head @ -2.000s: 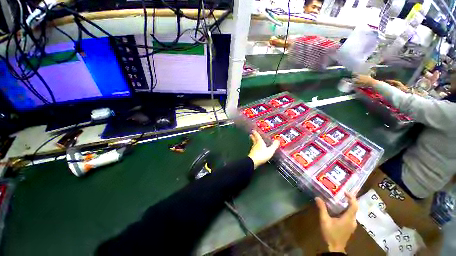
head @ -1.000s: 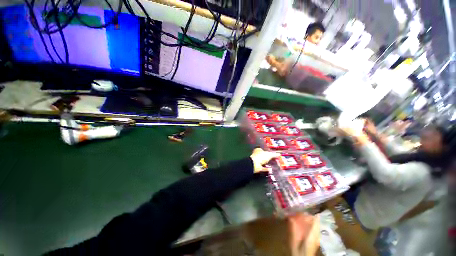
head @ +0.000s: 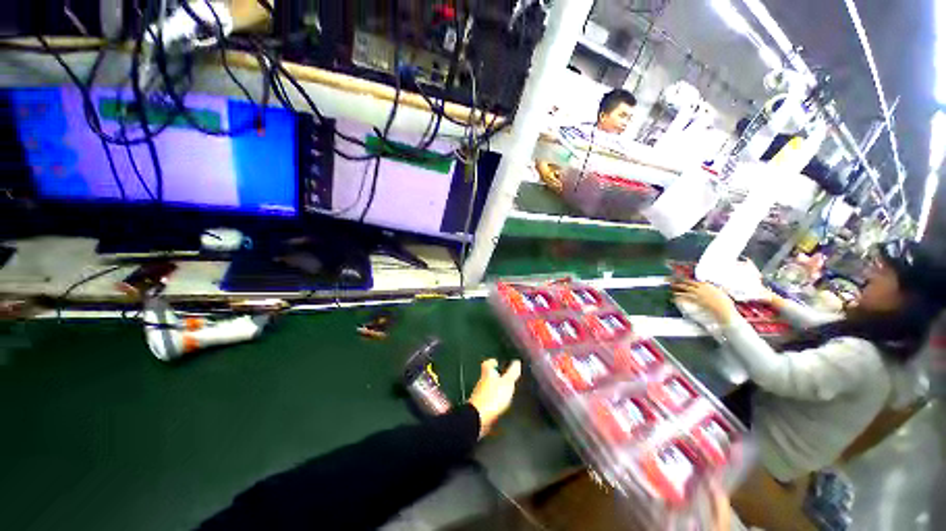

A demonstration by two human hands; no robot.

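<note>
A clear plastic tray [head: 596, 347] with two rows of red-and-black units lies at the right of the green bench, tilted towards its front edge and blurred. It looks like several layers stacked. My left hand [head: 496, 394] is just left of the tray, apart from it, with fingers spread and nothing in it. My right hand [head: 718, 510] is at the tray's near right corner, blurred and partly cut off by the bottom edge; its fingers seem to grip that corner.
A black barcode scanner [head: 425, 382] lies left of my left hand. A white scanner [head: 202, 334] lies farther left. Monitors [head: 249, 166] and hanging cables stand behind. A person in a grey top [head: 799, 389] works at the right; another person [head: 612, 114] is behind the bench.
My left hand has come off the tray's left side and moved left. The tray stack has shifted and turned, with its near end closer to the lower right. The view has tilted up.
</note>
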